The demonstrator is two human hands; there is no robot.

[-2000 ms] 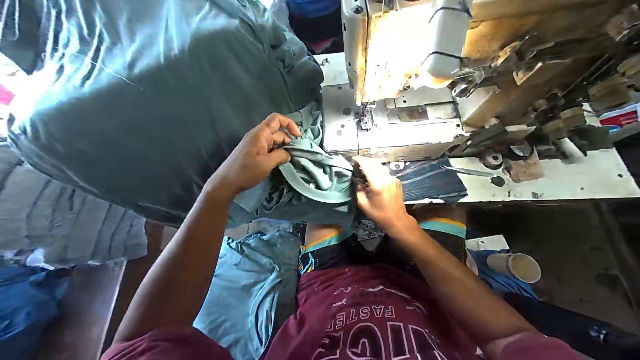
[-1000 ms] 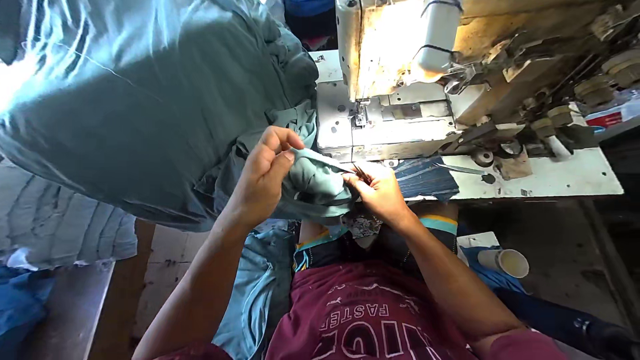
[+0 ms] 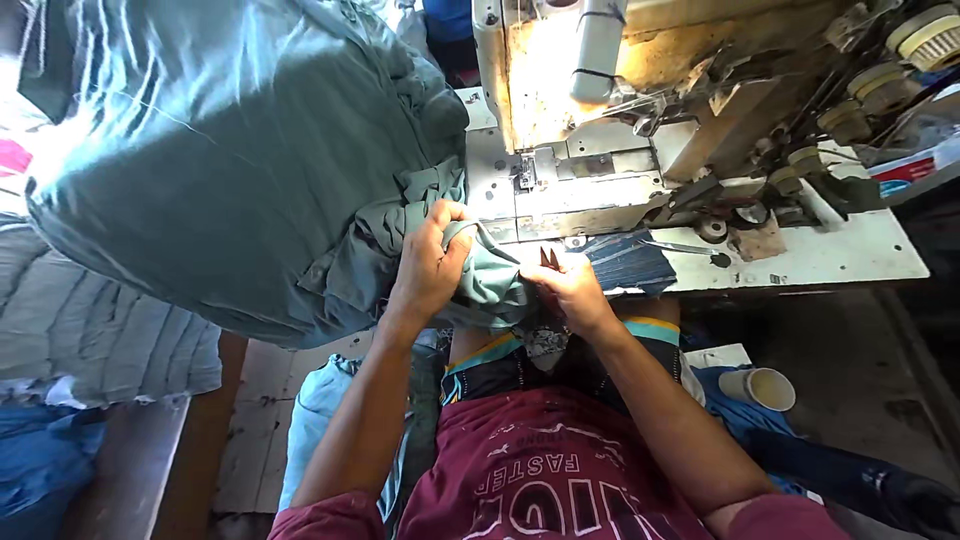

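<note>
My left hand (image 3: 431,262) pinches the edge of a grey-green knit fabric (image 3: 491,274) between thumb and fingers, in front of the sewing machine bed. My right hand (image 3: 570,289) grips the same fabric a little to the right, and the pointed metal tips of small snips (image 3: 550,259) stick up from its fingers. The fabric sags in folds between both hands. Just beyond them stands an industrial sewing machine (image 3: 495,75), its presser foot (image 3: 527,172) over the bed with no fabric under it.
A large grey-green fabric pile (image 3: 247,165) rises at the left beside the machine. Dark cloth (image 3: 626,259) and metal tweezers (image 3: 682,247) lie on the white machine table (image 3: 847,255). A cup (image 3: 757,388) stands low at the right. Light blue cloth (image 3: 319,412) hangs beside my legs.
The stretch of fabric edge between my hands has shifted, and it sags more than one second ago. The snips' tips now point up from my right hand.
</note>
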